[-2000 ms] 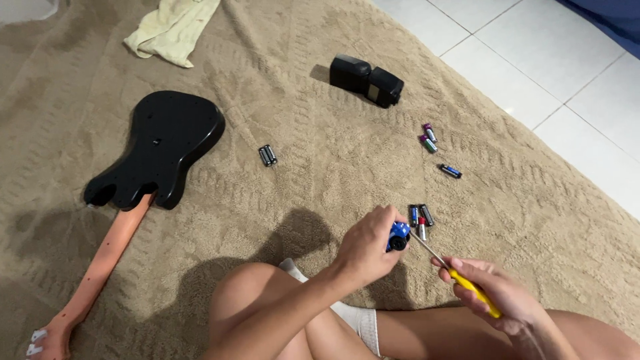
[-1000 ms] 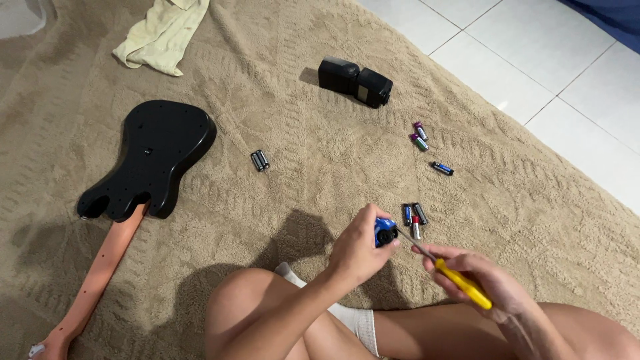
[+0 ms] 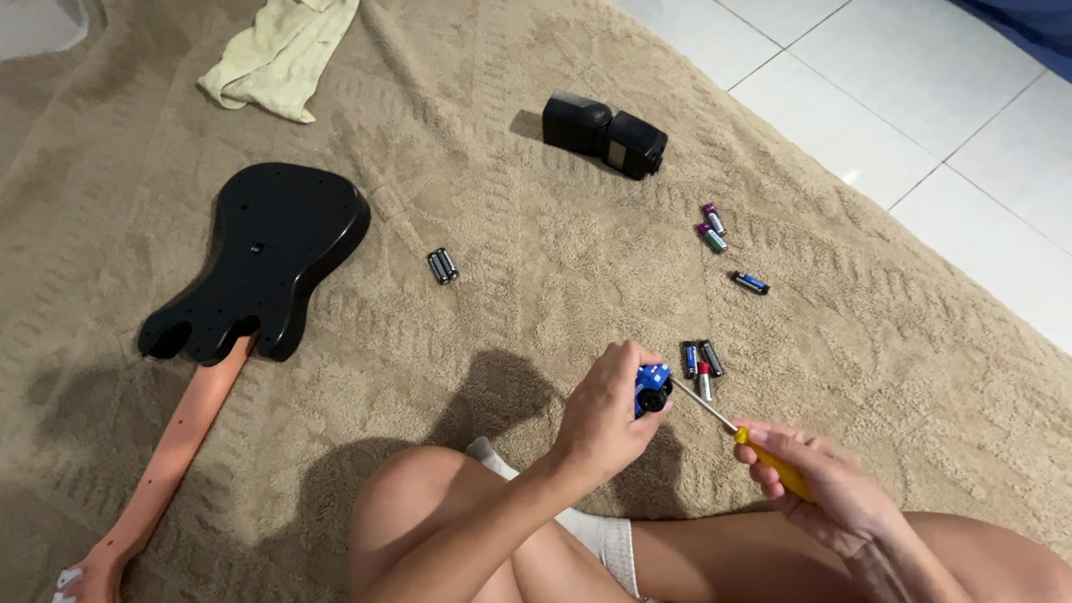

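My left hand (image 3: 607, 414) grips a small blue toy car (image 3: 651, 389) with black wheels, holding it above the blanket. In my right hand (image 3: 816, 477) is a screwdriver (image 3: 775, 462) with a yellow handle, its metal shaft pointing up and left. The screwdriver's tip is at the toy car's right side; whether it touches a screw cannot be told. Just beyond the hands lie a blue and black battery (image 3: 690, 359), a dark battery (image 3: 711, 358) and a red and silver battery (image 3: 704, 381).
A black toy guitar body (image 3: 276, 243) with an orange neck (image 3: 180, 444) lies at left on the brown blanket (image 3: 519, 276). Farther off are a camera flash (image 3: 605, 134), a pale yellow cloth (image 3: 285, 59), paired dark batteries (image 3: 443, 265), purple-ended batteries (image 3: 713, 238) and a blue battery (image 3: 749, 282).
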